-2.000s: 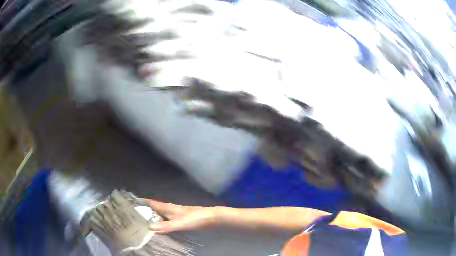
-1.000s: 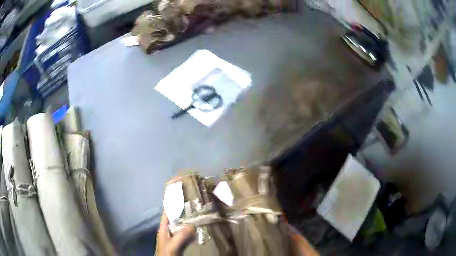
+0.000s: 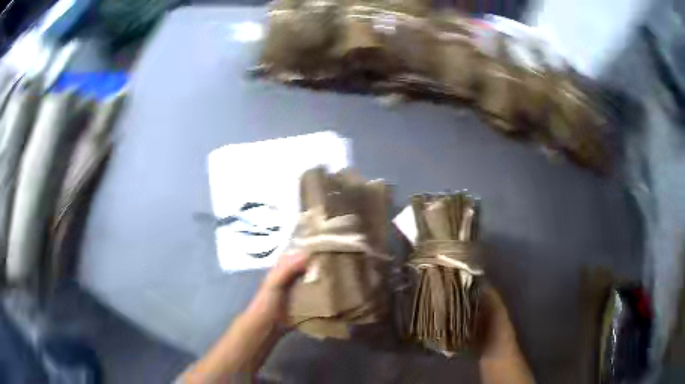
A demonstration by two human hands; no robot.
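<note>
My left hand [image 3: 274, 300] grips a brown fabric bundle [image 3: 342, 281] tied round its middle with a cream strip. My right hand [image 3: 496, 326] holds a second tied brown bundle [image 3: 443, 300] from its right side, with the fingers mostly hidden behind it. A small white ticket [image 3: 406, 223] shows at the upper left of the second bundle. Both bundles are side by side, a narrow gap between them, over the grey padded table [image 3: 165, 217]. Whether they touch the table, I cannot tell.
White paper [image 3: 248, 176] lies left of the bundles with dark-handled scissors [image 3: 259, 225] on it. A row of brown bundles [image 3: 451, 67] runs along the table's far edge. Long pale fabric rolls [image 3: 34, 187] are at the left. An iron [image 3: 627, 330] is at the lower right, blurred.
The view has turned, and both hands with their bundles are now over the table rather than at its near edge. The bundles have moved apart slightly. The far row shows more fully.
</note>
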